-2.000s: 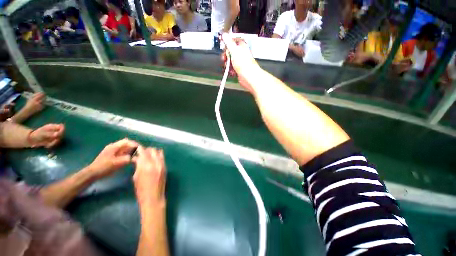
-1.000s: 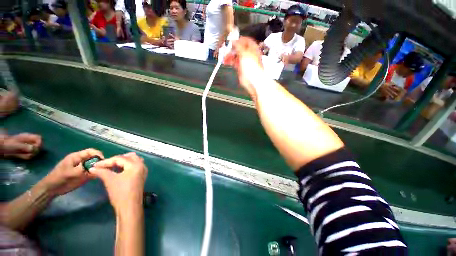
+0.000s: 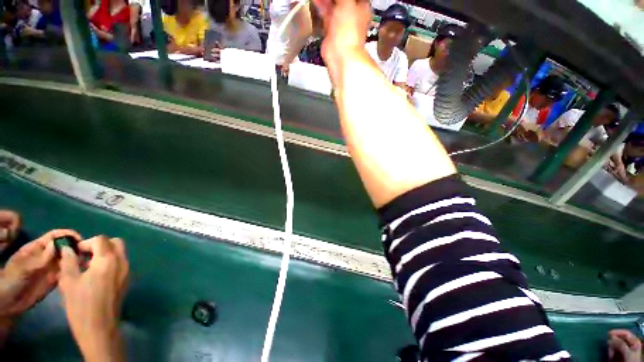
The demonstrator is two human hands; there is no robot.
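My right hand [image 3: 347,18], bare, is at the top edge with its fingers partly cut off. My arm in a black-and-white striped sleeve reaches up from the lower right. The white cable [image 3: 288,191] runs from beside my fingers at the top edge down across the bench to the bottom edge. The exact grip is cut off by the frame. My left hand is not in view.
At left another person's hands [image 3: 88,272] hold a small dark housing [image 3: 66,244]. A round black part [image 3: 204,312] lies on the green bench. A white rail [image 3: 212,228] crosses the middle. People sit opposite; a grey corrugated hose [image 3: 457,88] hangs upper right.
My right hand has risen to the top edge. The cable's upper end has moved up and left out of frame. The view has swung right, and the neighbour's hands appear farther left.
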